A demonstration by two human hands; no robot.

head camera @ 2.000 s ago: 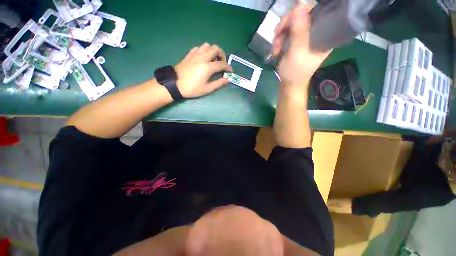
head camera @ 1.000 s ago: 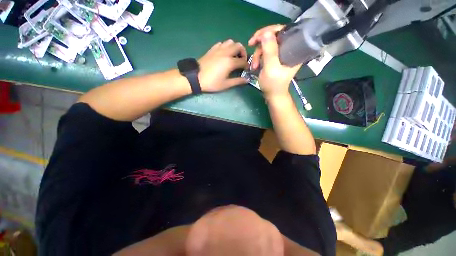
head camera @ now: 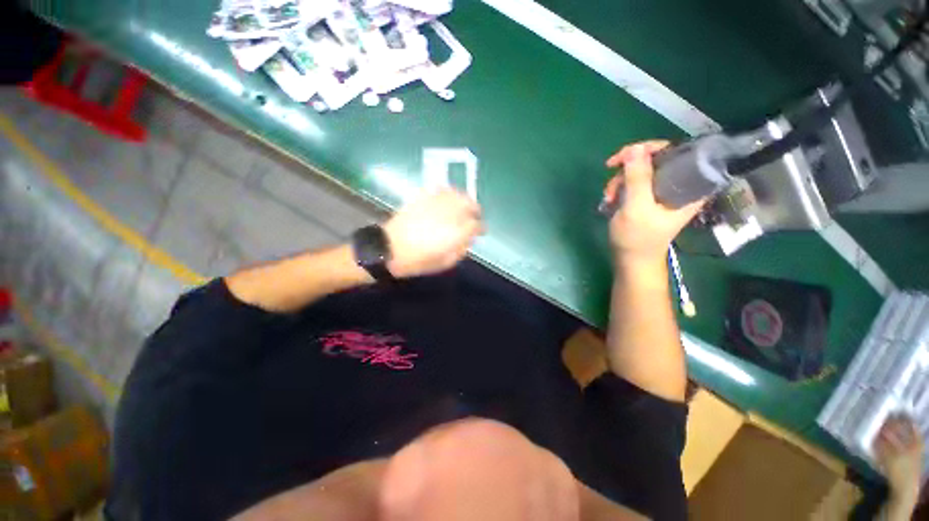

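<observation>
A white plastic frame (head camera: 463, 161) with a window projects from under my left hand (head camera: 440, 229), near the bench's front edge. My left hand, with a black watch on the wrist, holds the frame; its fingers are partly blurred. My right hand (head camera: 647, 209) is shut around the grey electric screwdriver (head camera: 696, 170), to the right of the frame and apart from it. A dark cable runs from the screwdriver to the upper right. The green circuit board on this frame cannot be made out.
A pile of white frames (head camera: 351, 51) lies at the upper left. A silver metal box (head camera: 789, 193) stands behind the screwdriver. A slim rod (head camera: 680, 280), a black fan (head camera: 777, 324) and white stacked housings (head camera: 886, 371) lie right, with another person's hand (head camera: 898, 440) on the housings. A cardboard box (head camera: 764, 463) is below.
The view has turned and shifted left. My left hand has drawn the frame away from the screwdriver toward the bench edge. The other person's hand is now at the stacked housings.
</observation>
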